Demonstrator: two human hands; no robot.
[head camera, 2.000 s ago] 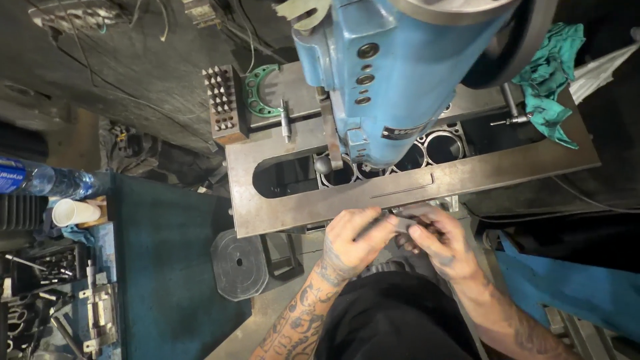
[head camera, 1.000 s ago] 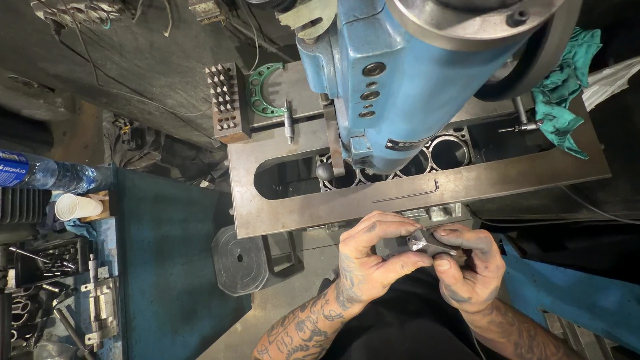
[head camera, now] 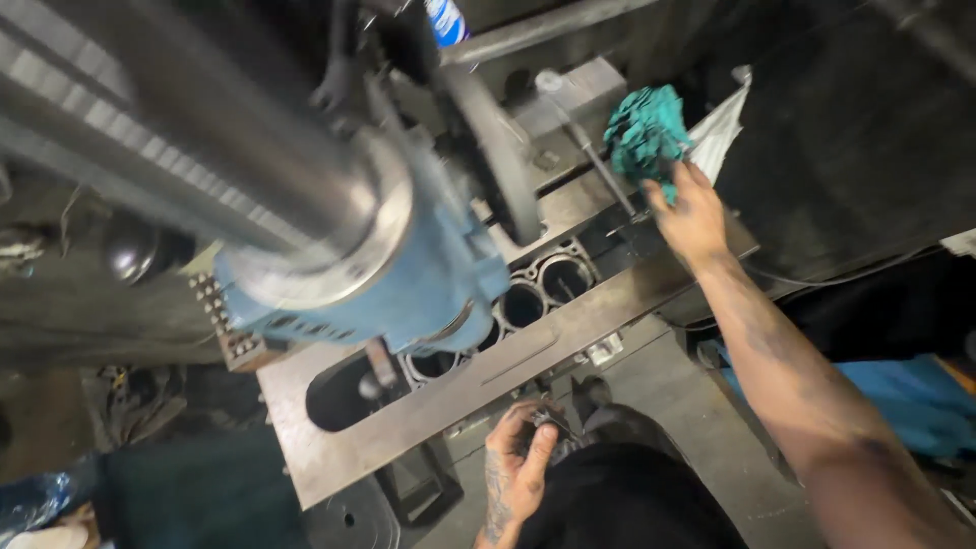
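My left hand (head camera: 522, 457) is closed around a small dark metal part (head camera: 550, 421), in front of the machine table's near edge. Out at the upper right, my right hand (head camera: 690, 213) touches the lower end of a crumpled green cloth (head camera: 646, 130); the fingertips are blurred and partly hidden against it. A white cloth or paper (head camera: 720, 133) lies just beside it. The blue machine head (head camera: 366, 297) stands over an engine block (head camera: 522, 303) with several open cylinder bores, seen through the slot of the steel table (head camera: 488, 374).
A long metal rod (head camera: 591, 149) slants down left of the green cloth. At the table's left end stands a block of small metal pieces (head camera: 248, 347). A blue panel (head camera: 900, 404) is at right, a round black plate (head camera: 354, 518) below the table's left end.
Both hands were together at the small part; my right hand has left it and reached up right to the green cloth. My left hand keeps the part. The view has turned and shifted strongly.
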